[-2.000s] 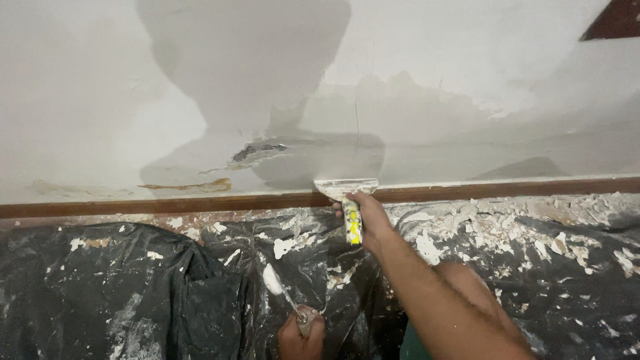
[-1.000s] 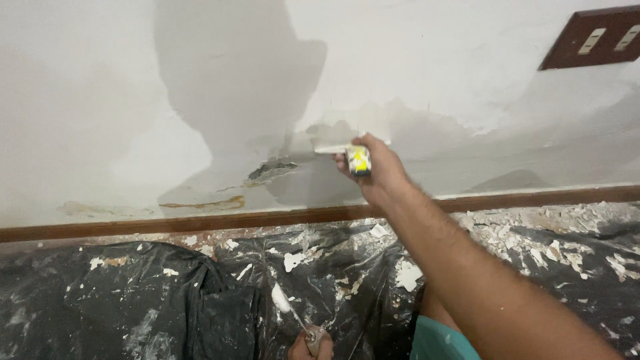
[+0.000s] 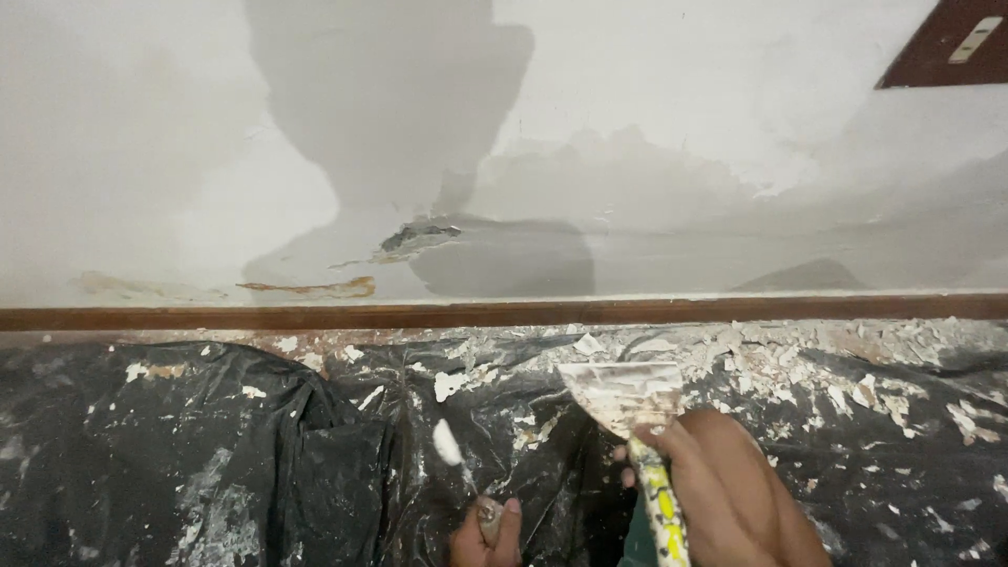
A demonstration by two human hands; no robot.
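My right hand (image 3: 709, 480) grips a wide putty knife (image 3: 626, 394) with a yellow-spotted handle; its blade, smeared with white, is over the plastic sheet below the baseboard. Lower and to the left, my left hand (image 3: 487, 535) holds a small spatula (image 3: 447, 442) by its handle, white compound on its narrow tip. Above the baseboard, the wall (image 3: 669, 189) has a damp-looking grey patch. A dark chipped hole (image 3: 417, 235) breaks its surface, and a rust-brown streak (image 3: 315, 287) lies lower left of it.
A brown wooden baseboard (image 3: 504, 313) runs along the wall's foot. Black plastic sheeting (image 3: 197, 441) covers the floor, strewn with white paint flakes (image 3: 732, 358), thickest at the right near the wall. A brown switch plate (image 3: 937, 51) is at the upper right.
My right hand has brought the wide putty knife down from the wall to below the baseboard, over the sheet. My left hand still holds the small spatula low down.
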